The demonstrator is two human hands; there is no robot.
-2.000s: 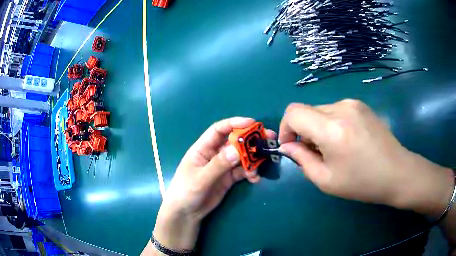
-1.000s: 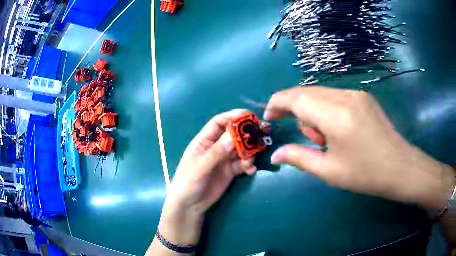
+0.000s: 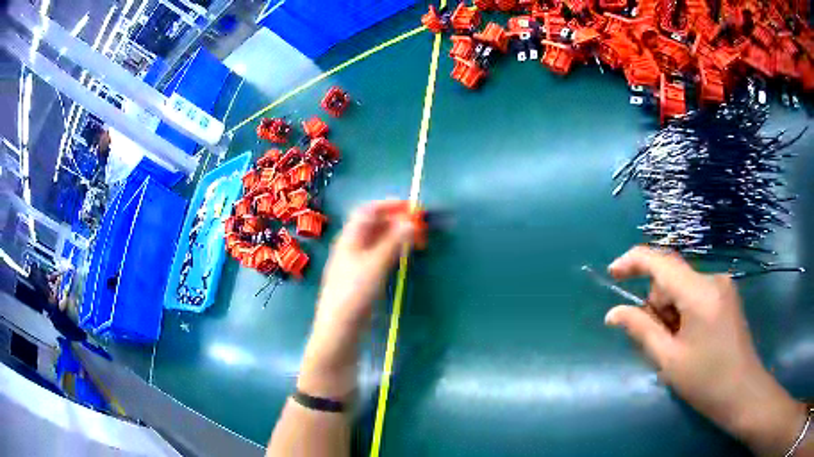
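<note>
My left hand (image 3: 370, 245) is blurred and grips an orange connector housing (image 3: 419, 228) above the green bench, near the yellow line; dark lugs point right from it. My right hand (image 3: 692, 326) is well to the right, thumb and forefinger apart, with a thin black wire (image 3: 618, 289) with a pale tip lying across the hand and sticking out to the left. The wire pile (image 3: 705, 178) lies behind my right hand. I cannot tell whether wires are in the held housing.
A large heap of orange connectors (image 3: 625, 40) lies at the far right. A smaller heap (image 3: 281, 196) lies at left, beside a light-blue parts tray (image 3: 234, 170). Deep-blue bins (image 3: 134, 259) stand beyond. A loose wire (image 3: 769, 269) lies before the pile.
The view has swung, bringing the large orange heap into sight. My left hand has moved with its housing towards the left heap; my right hand is now far apart from it.
</note>
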